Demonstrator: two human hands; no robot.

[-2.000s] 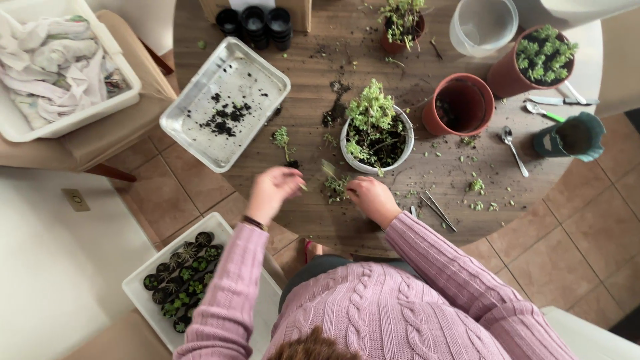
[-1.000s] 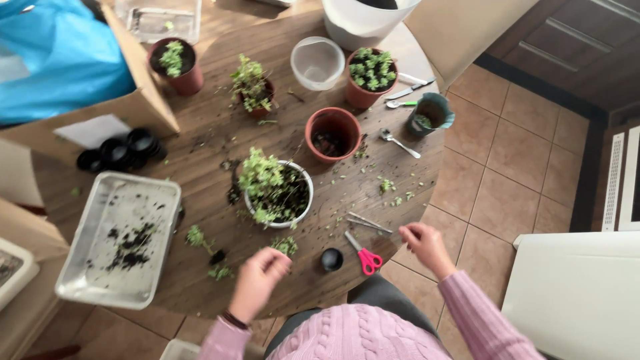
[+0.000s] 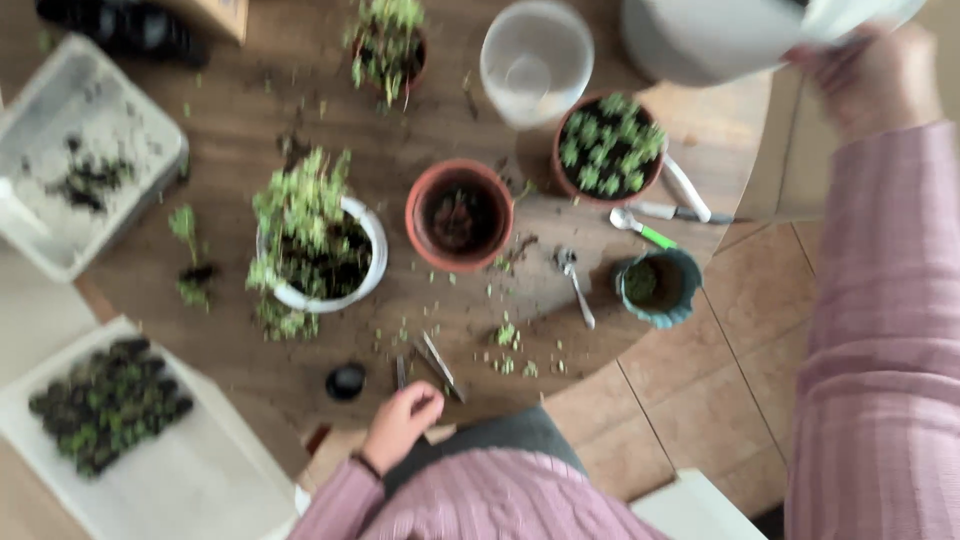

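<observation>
My left hand (image 3: 405, 424) is at the table's near edge, fingers curled over where the scissors' handles would lie. Only the scissors' blades (image 3: 401, 371) show, so a grip on them cannot be told. Beside them lie metal tweezers (image 3: 441, 366) and a small black pot (image 3: 346, 381). Far to the right, my right hand (image 3: 877, 82) is blurred at the rim of a large white container (image 3: 705, 37); its hold is unclear. A white pot of leafy succulents (image 3: 375, 240) stands left of a brown-red plastic pot (image 3: 459, 214). A cutting with soil at its roots (image 3: 193, 259) lies left.
A soil-strewn tray (image 3: 169, 161) is at left, above a white bin of seedlings (image 3: 217, 457). Further right are a clear tub (image 3: 536, 60), a potted succulent (image 3: 611, 148), a metal spoon (image 3: 576, 289), a green-handled spoon (image 3: 643, 229) and a teal pot (image 3: 660, 287).
My right hand has moved from near the table's front edge out to the large white container. My left hand has moved right, from beside the potted plant to the scissors.
</observation>
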